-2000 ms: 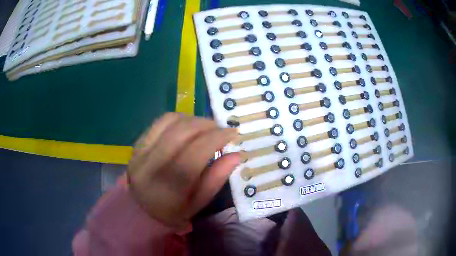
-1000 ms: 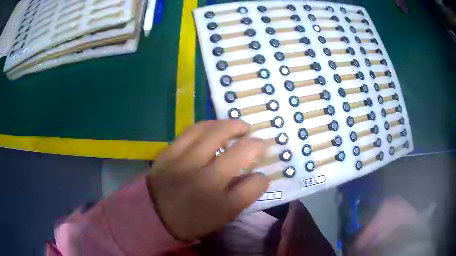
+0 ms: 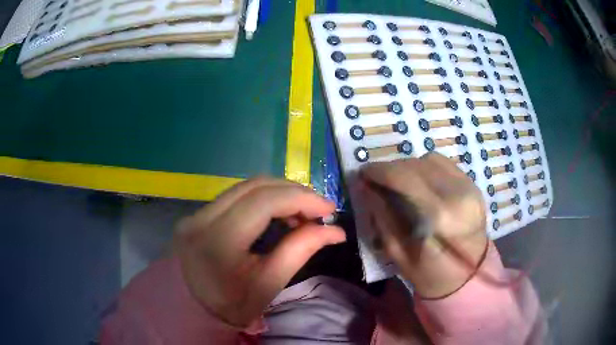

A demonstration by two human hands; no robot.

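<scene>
The white foam tray [image 3: 408, 60] lies on the green mat, with columns of tan slots holding small dark round parts with pale centres. My left hand [image 3: 257, 242] is left of the tray's lower edge, thumb and forefinger pinching a small round part [image 3: 329, 218], mostly hidden by the fingertips. My right hand [image 3: 432, 222] is over the tray's lower left area and grips a dark wired pen tool [image 3: 405, 210], blurred, its tip pointing up and left. The right hand hides several slots.
Stacked foam trays [image 3: 135, 39] lie at the upper left, beside a white pen [image 3: 252, 19] and a blue pen [image 3: 264, 11]. A second foam tray [image 3: 473, 7] shows at the top. Yellow tape [image 3: 300, 101] crosses the mat. A reddish scrap [image 3: 541, 28] lies far right.
My left hand has come off the tray to its left with a small part. My right hand, earlier blurred at the lower right, is now over the tray with the tool. The view has shifted.
</scene>
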